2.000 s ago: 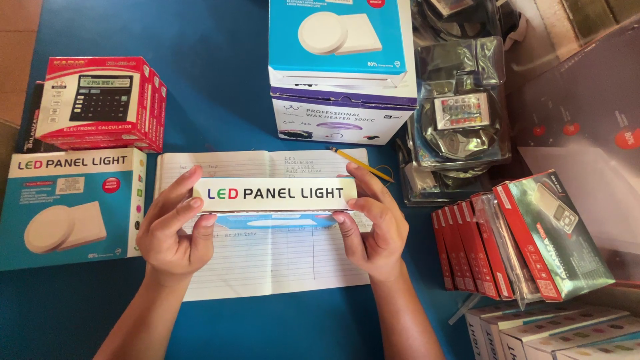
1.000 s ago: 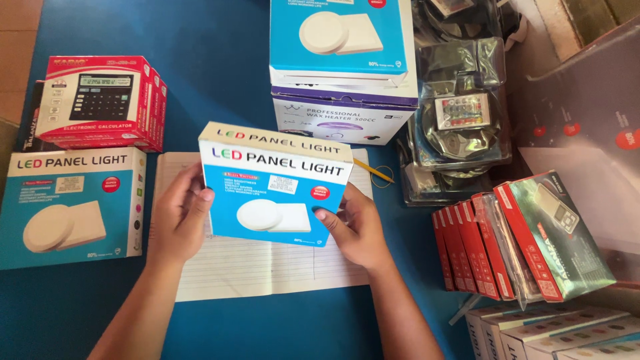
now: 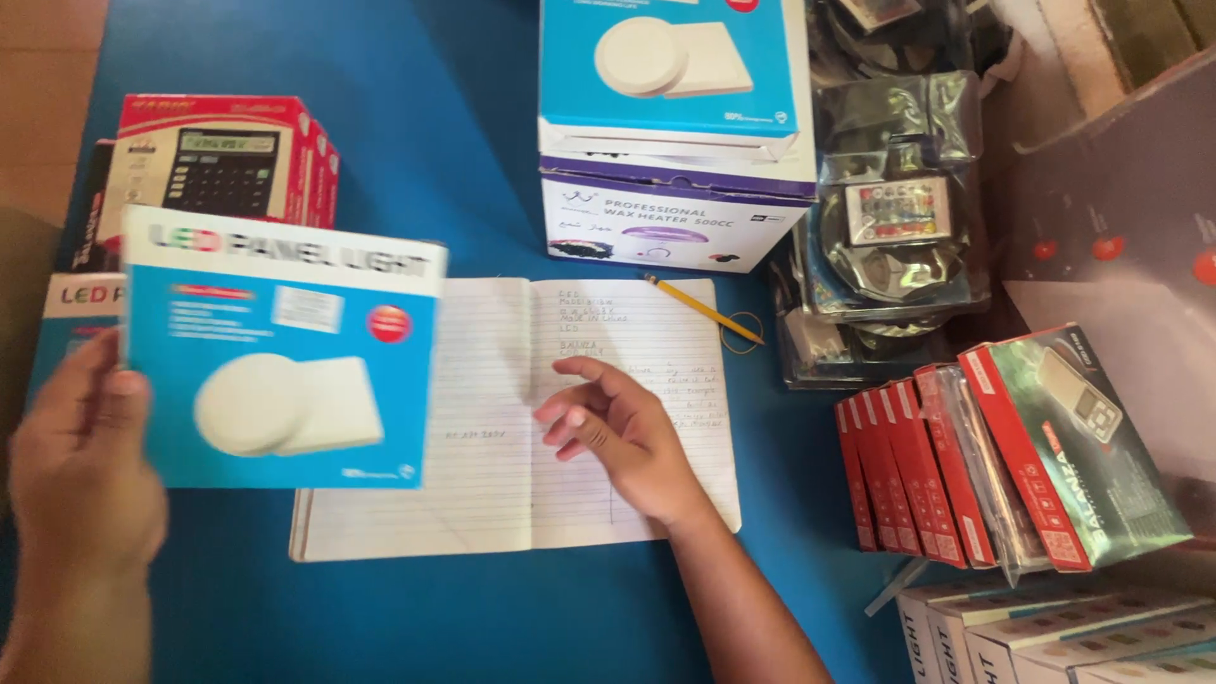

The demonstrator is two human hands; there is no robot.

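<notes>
My left hand (image 3: 90, 465) grips the left edge of a blue and white LED panel light box (image 3: 285, 361), held up with its front facing me. The box hides part of an open lined notebook (image 3: 408, 522), and part of another LED panel light box (image 3: 71, 304) behind it at the left. Over the notebook's right page is my right hand (image 3: 608, 437), empty, its fingers apart and slightly curled. A yellow pencil (image 3: 708, 309) lies across the notebook's upper right corner, beside a thin rubber band (image 3: 741, 332). Handwriting shows on the pages.
Red calculator boxes (image 3: 218, 161) stand at the upper left. Another panel light box (image 3: 665, 104) rests on a wax heater box (image 3: 665, 223) at the top. Clear plastic packages (image 3: 893, 209), a row of red scale boxes (image 3: 912, 475) and white boxes (image 3: 1092, 636) line the right side.
My left hand has carried the panel light box from over the notebook to the left. My right hand has let go of it. The box was edge-on to the view at first; its front shows now.
</notes>
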